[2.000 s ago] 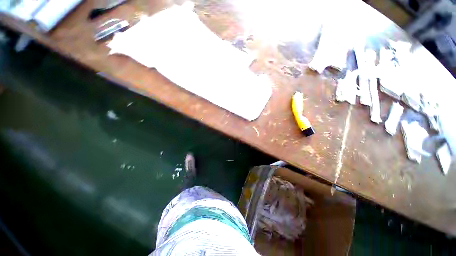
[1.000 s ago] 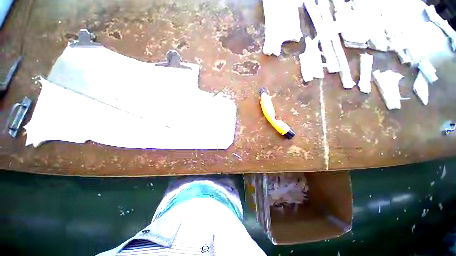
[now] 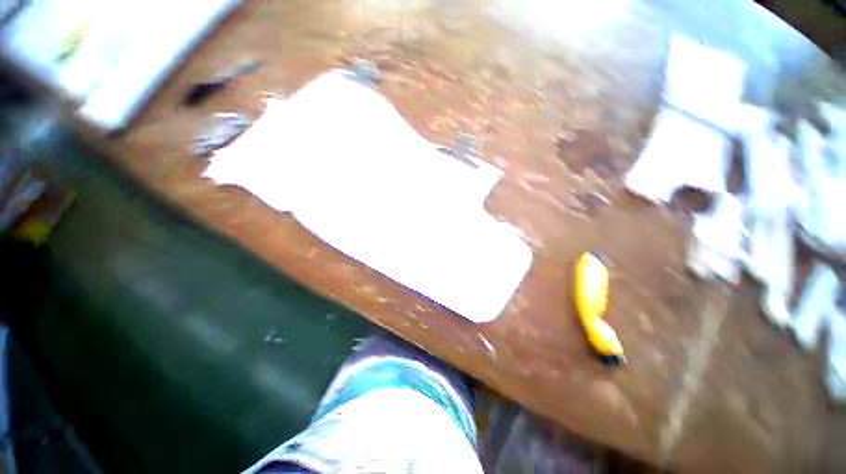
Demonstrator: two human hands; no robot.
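A white cut panel stack lies on the worn brown table, its narrow end to the left. Two grey clamps sit on its far edge, one at the upper end and one further right. A yellow curved tool with a black end lies on the table to the right of the stack. A silver-grey clip lies by the narrow end, blurred. Neither of my hands is in the picture.
White cut parts lie in piles at the right. A dark item and white sheets lie at the upper left. The table's near edge runs diagonally above the green floor. A blurred part of the box shows at the bottom.
The view has turned, so the table runs diagonally again and the white sheets show at the upper left. The stack and yellow tool still lie on the table.
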